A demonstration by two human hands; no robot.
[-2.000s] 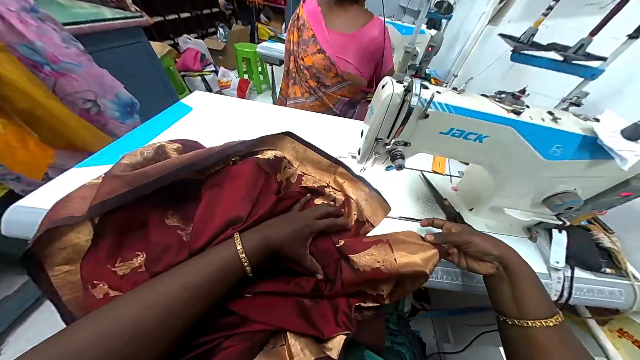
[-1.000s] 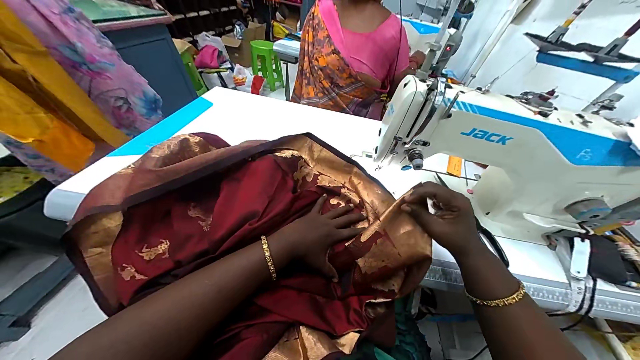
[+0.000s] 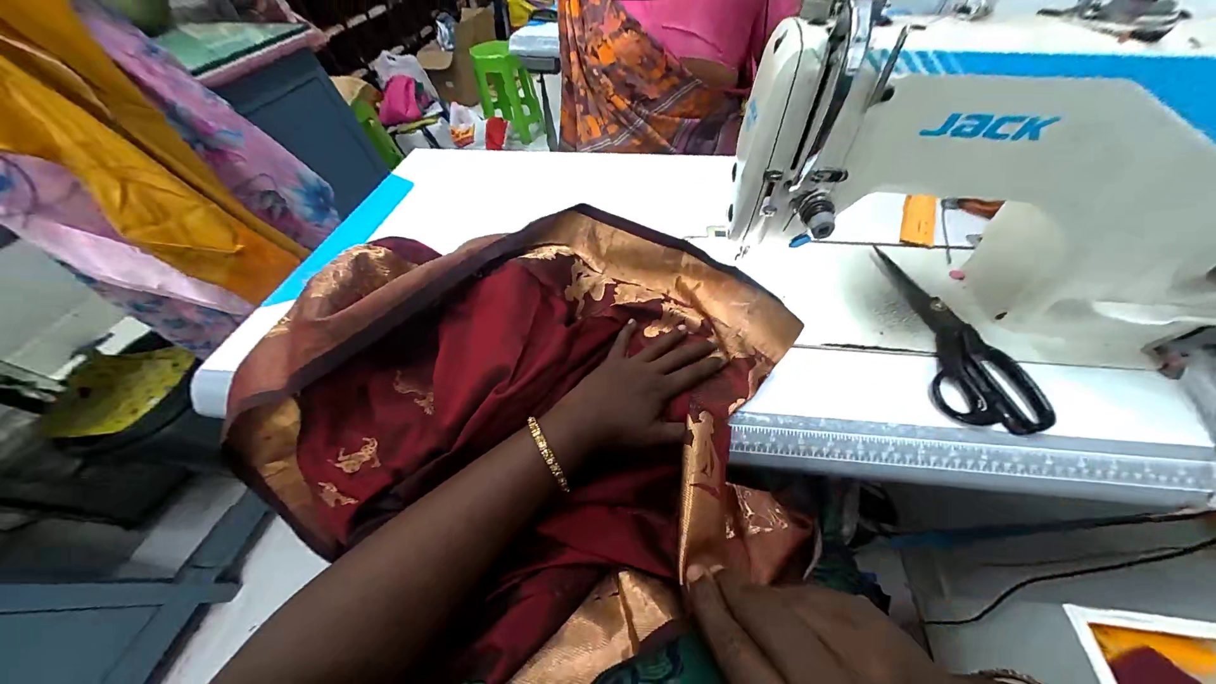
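Observation:
A maroon fabric with a woven gold border (image 3: 456,351) lies bunched over the white table's front edge. My left hand (image 3: 646,385) rests flat on it, fingers spread, near the gold motifs. At the lower right my right hand (image 3: 779,617) pinches a folded strip of the gold border that hangs past the edge; part of its grip is hidden. Black-handled fabric scissors (image 3: 959,351) lie on the sewing machine's bed, to the right of the cloth. The white Jack sewing machine (image 3: 950,142) stands behind them, its needle area just beyond the cloth's far right corner.
A measuring tape strip (image 3: 950,456) runs along the table's front edge. Yellow and floral fabrics (image 3: 142,142) hang at the left. Behind the table are a person in an orange patterned garment (image 3: 627,85) and a green plastic stool (image 3: 505,90). Cables hang below the table at right.
My right hand has moved down toward my body with the gold border, from beside the machine bed to below the table edge. The scissors now show fully. The view has shifted closer.

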